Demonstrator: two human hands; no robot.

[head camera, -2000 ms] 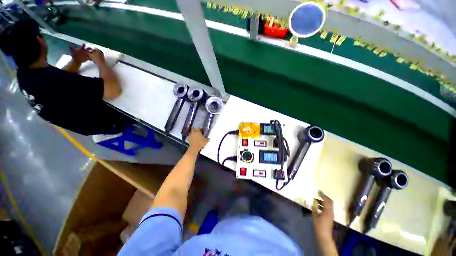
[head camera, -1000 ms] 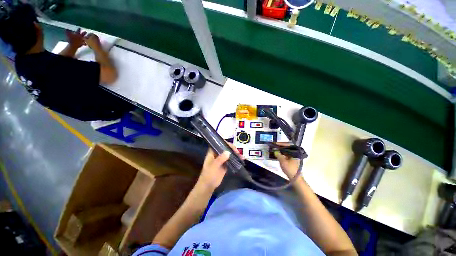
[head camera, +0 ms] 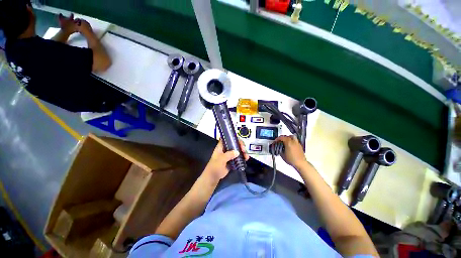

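Observation:
A dark grey hair dryer [head camera: 226, 126] is held by its handle in my left hand [head camera: 226, 160], its pale round head up and away from me, partly over the test box. My right hand [head camera: 289, 150] is closed around the bundled black power cord [head camera: 276, 147] at the test box's lower right corner; the plug is hidden. The white test box [head camera: 259, 141] has red switches, a round knob, a lit display and an orange-yellow socket adapter [head camera: 246, 106]. A loop of cord hangs between my hands. Another dryer [head camera: 305, 117] lies right of the box.
Two dryers [head camera: 181, 88] lie on the worktop at left, two more [head camera: 363, 164] at right. A person in black [head camera: 53, 75] sits at far left. An open carton [head camera: 106, 194] stands on the floor. The green belt [head camera: 323, 75] and a metal post [head camera: 206, 35] are beyond the worktop.
The held dryer was picked up from the left group and now stands more upright, nearer the box. My right hand took hold of the cord. The view has shifted.

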